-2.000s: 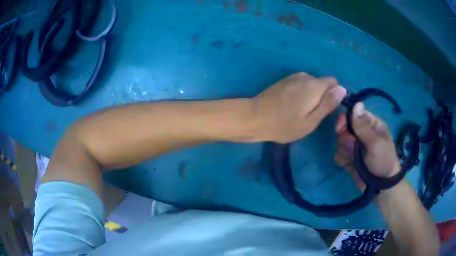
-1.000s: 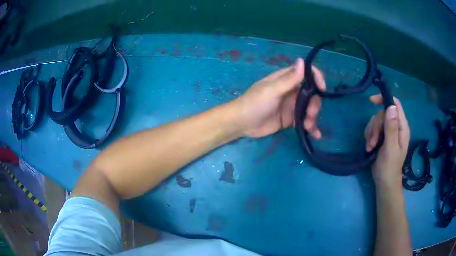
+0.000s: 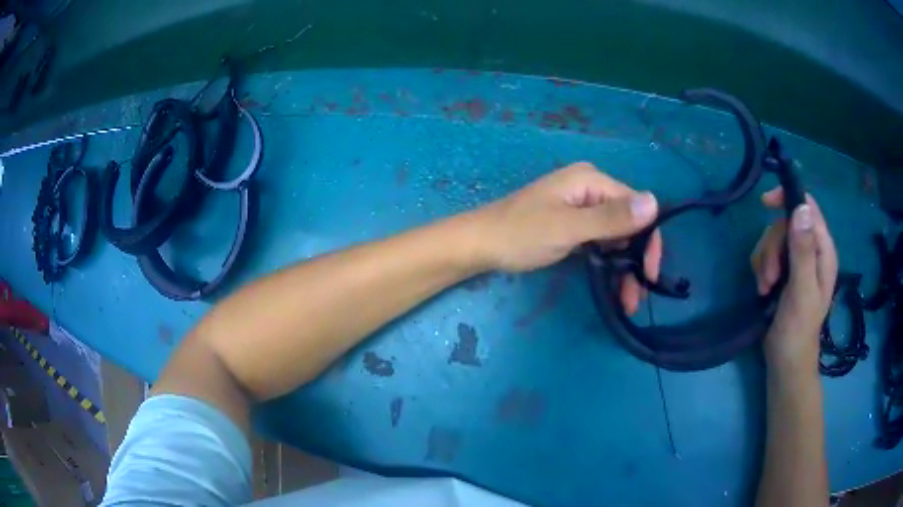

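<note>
A black headband-and-yoke assembly is held above the bench top, its wide headband [image 3: 683, 354] curving at the bottom and one yoke [image 3: 750, 134] standing at its upper right end. My left hand [image 3: 584, 220] pinches the left end of the headband, where a second small yoke [image 3: 665, 285] points inward. My right hand [image 3: 800, 272] grips the right side of the headband. A thin cable [image 3: 664, 396] trails down below the headband. My left fingers partly hide the left joint.
Stacked headbands [image 3: 163, 213] lie at the left, with a small group of yokes [image 3: 64, 213] beyond. A yoke [image 3: 844, 327] and a yoke pile [image 3: 889, 337] lie at the right. The green belt [image 3: 446, 40] runs along the far bench edge. Cartons [image 3: 59, 426] stand at lower left.
The yoke at the left end has swung down and inward, and the thin cable now shows hanging. Both hands have shifted slightly right and down with the assembly.
</note>
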